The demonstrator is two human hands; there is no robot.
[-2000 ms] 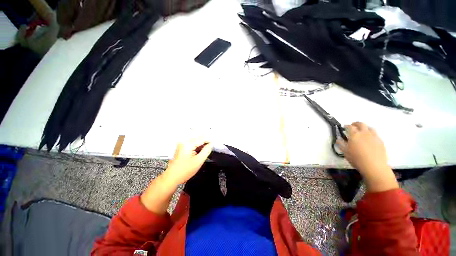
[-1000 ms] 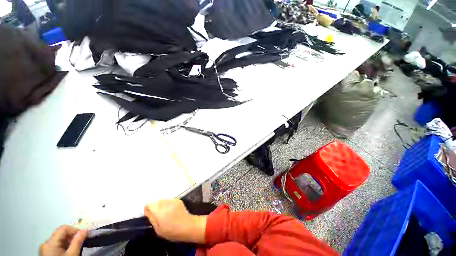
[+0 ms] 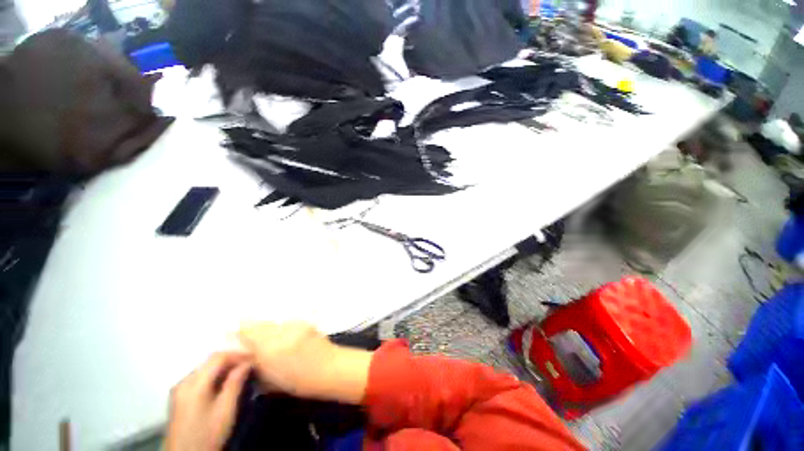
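A black strip (image 3: 357, 338) shows behind my right wrist at the table's front edge; most of it is hidden by my hands and sleeve. My left hand (image 3: 210, 398) is at the bottom, cut off by the picture's edge, with fingers pinched on dark fabric. My right hand (image 3: 286, 354) touches it and is closed over the strip, blurred. Scissors (image 3: 407, 245) lie on the table to the right, their blades pointing to the heap of black strips (image 3: 353, 158). Dark fabric also lies below my hands.
A black phone (image 3: 188, 211) lies on the white table (image 3: 132, 308). A brown bundle (image 3: 79, 106) is at the left and large black mounds (image 3: 300, 44) stand behind the heap. A red stool (image 3: 608, 339), blue crates (image 3: 732, 414) and an olive sack (image 3: 661, 211) are on the right.
The view has turned right and towards the far end of the table. My right hand has left the scissors and joined my left hand on the strip; the hands have since come together.
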